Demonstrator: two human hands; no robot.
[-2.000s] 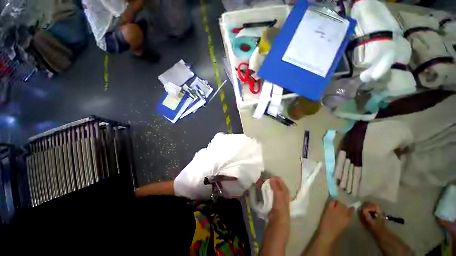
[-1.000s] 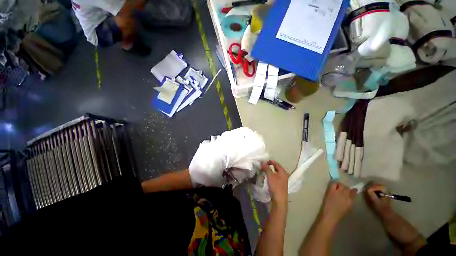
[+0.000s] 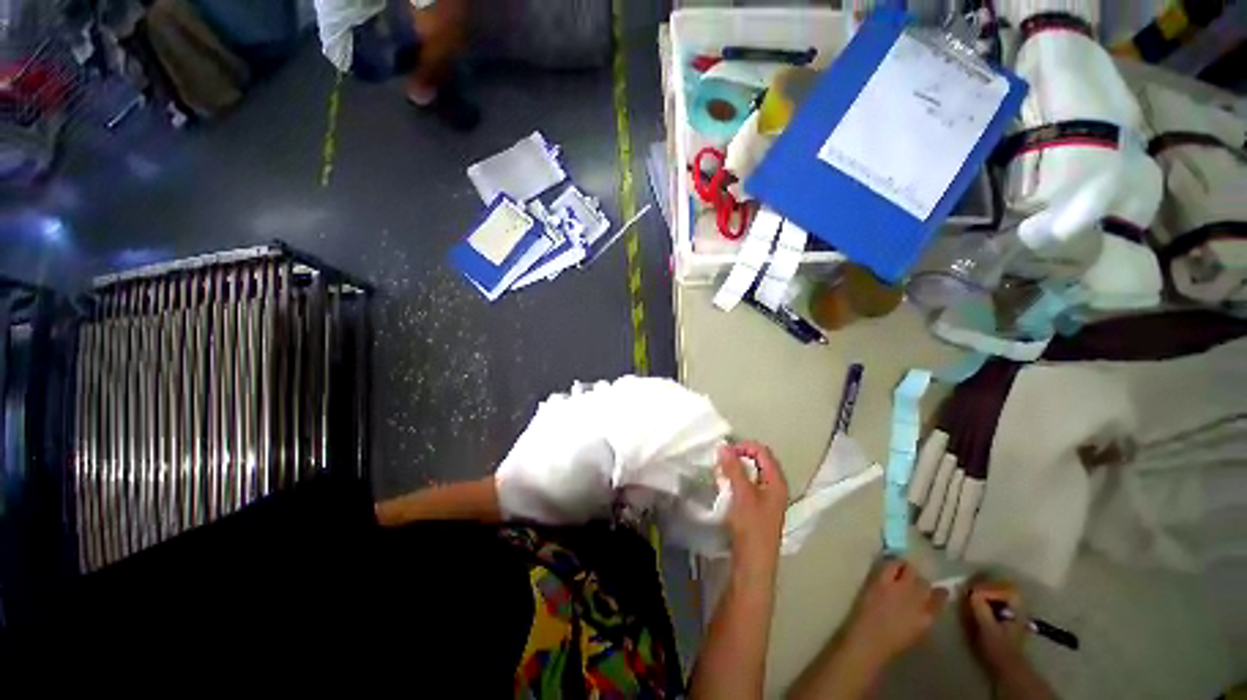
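Note:
A white sheer curtain bundle (image 3: 615, 445), gathered in fan-like folds, hangs over my left forearm (image 3: 440, 503) at the table's left edge. My left hand is hidden in the fabric, so its grip cannot be told. My right hand (image 3: 754, 481) is at the bundle's right side, thumb and fingers closed on a white fabric edge. A narrow white strip (image 3: 837, 503) lies on the table just right of that hand.
Another person's hands (image 3: 896, 602) hold a light label strip and a pen on the beige table (image 3: 739, 369). A blue clipboard (image 3: 889, 144) rests on the white tray (image 3: 684, 164). Light-blue labels (image 3: 903, 451) lie nearby. Steel-tube rack (image 3: 205, 410) stands left; clipboards (image 3: 499, 246) lie on the floor.
My right hand has moved from the loose white fabric on the table to the bundle's edge. The bundle's folds have spread into a fan. The view has shifted slightly.

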